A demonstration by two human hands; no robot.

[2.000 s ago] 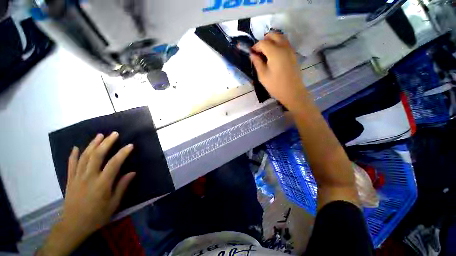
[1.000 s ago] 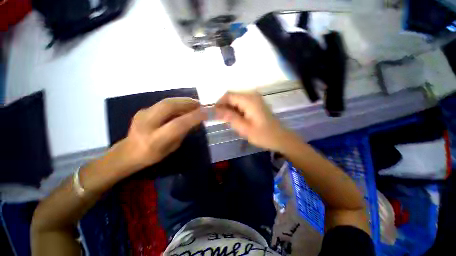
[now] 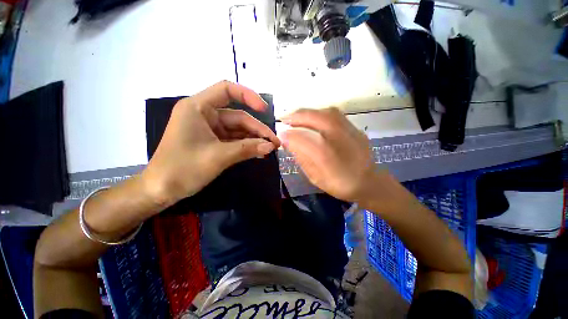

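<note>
A flat black panel [image 3: 246,187] lies at the table's front edge, its lower part over the grey ruler edge. My left hand [image 3: 208,140] is above the panel, thumb and fingertips pinched at its right edge. My right hand [image 3: 330,149] meets it there, fingertips together. A thin dark strip [image 3: 286,190] hangs below the fingertips along the panel's right edge; most of it is hidden by the hands. Both hands appear to hold this strip.
The machine's needle area [image 3: 296,28] and ribbed knob [image 3: 337,52] are at top centre. Loose black strips [image 3: 458,93] lie right of them. Black panels [image 3: 34,143] are stacked at far left. A black bundle [image 3: 103,6] is upper left. Blue basket [image 3: 398,249] and red basket [image 3: 177,255] stand below.
My right hand has left the strip pile and come to the panel's right edge. My left hand has lifted off its flat rest and pinches there. The view has shifted left.
</note>
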